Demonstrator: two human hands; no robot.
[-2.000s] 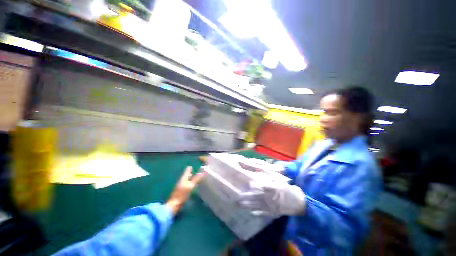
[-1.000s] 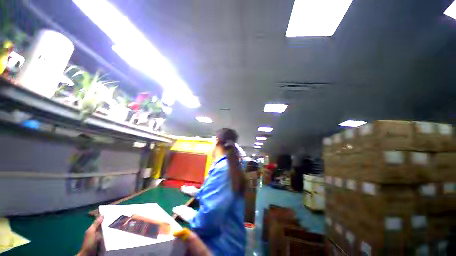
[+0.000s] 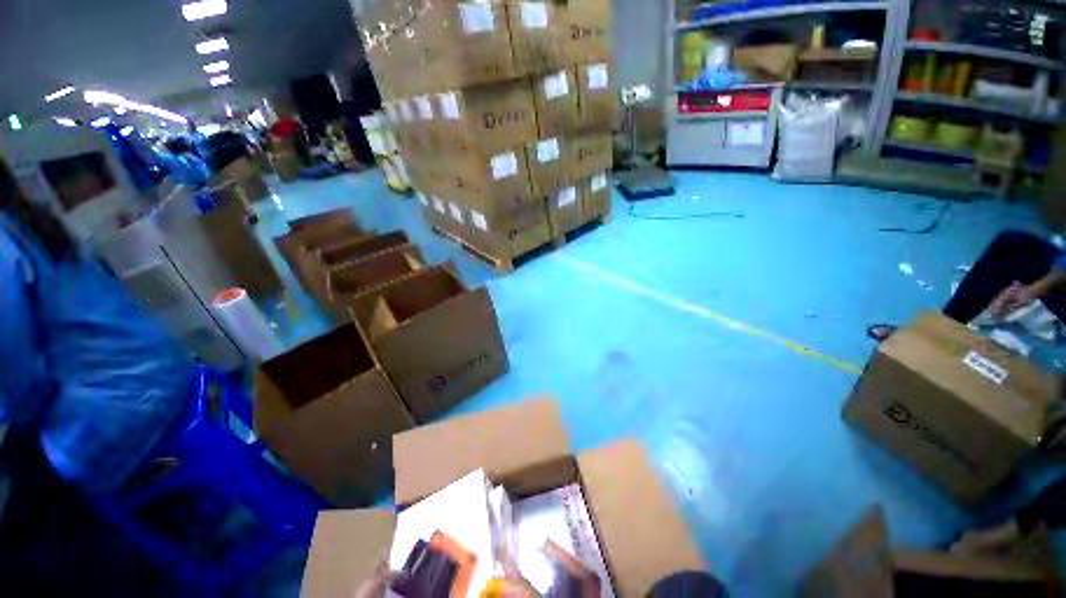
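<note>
An open brown carton (image 3: 479, 450) stands at the bottom centre with its flaps spread. A white retail box (image 3: 444, 514) with a dark and orange lid picture is tilted at the carton's left side. Another white box (image 3: 563, 526) lies beside it inside the carton. My left hand (image 3: 374, 585) is at the tilted box's lower left edge, mostly cut off by the picture's edge. My right hand (image 3: 505, 586) is at its right edge, blurred and cut off, with something yellow-orange on it.
Open cartons (image 3: 438, 345) stand in a row ahead left. A blue stool (image 3: 199, 467) and seated coworker (image 3: 88, 339) are at left. Stacked cartons (image 3: 503, 140) stand on a pallet behind. A closed carton (image 3: 953, 409) and another person's arm (image 3: 1035, 286) are at right.
The view has turned right and down from the bench to the floor cartons. The white box held in both hands has moved from over the bench to the open carton.
</note>
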